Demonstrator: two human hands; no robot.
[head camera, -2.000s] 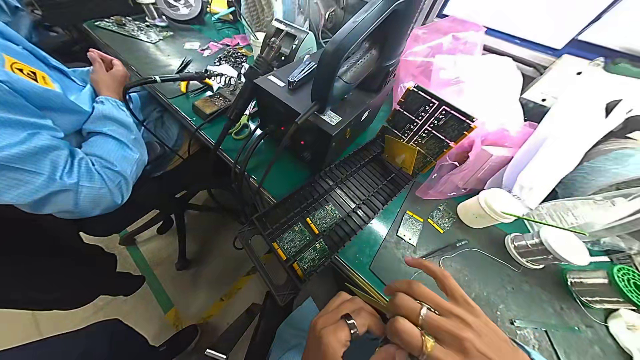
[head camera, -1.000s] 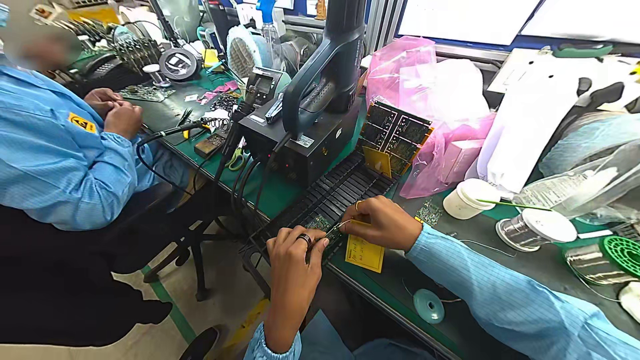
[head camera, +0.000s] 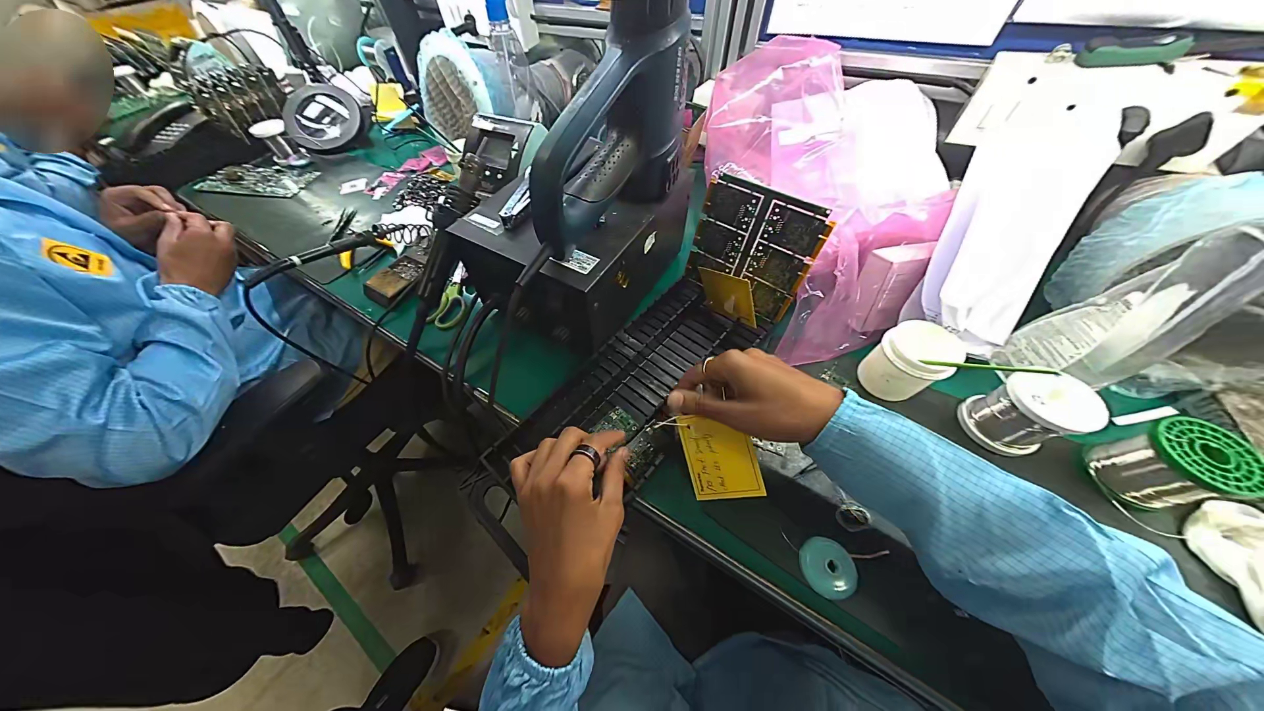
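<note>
My left hand (head camera: 573, 494), with a dark ring, is at the near end of a black slotted rack (head camera: 632, 360), its fingertips at the small green circuit boards (head camera: 617, 423); whether it grips one is hidden. My right hand (head camera: 755, 395) pinches the string of a yellow handwritten tag (head camera: 723, 459) just right of the rack. The tag hangs beside the boards over the table edge. A larger panel of circuit boards (head camera: 760, 237) leans upright at the rack's far end, with a yellow card (head camera: 728, 296) before it.
A black soldering station box (head camera: 573, 267) stands behind the rack. On the right are a white cup (head camera: 910, 360), solder wire spools (head camera: 1032, 410) and a teal spool (head camera: 829, 569). Pink plastic bags (head camera: 790, 128) lie behind. A co-worker in a blue smock (head camera: 118, 326) sits at the left.
Two seconds ago both hands were together near the table's front edge; now they are at the rack's boards. The yellow tag has turned from lying beside the rack and shows its handwriting.
</note>
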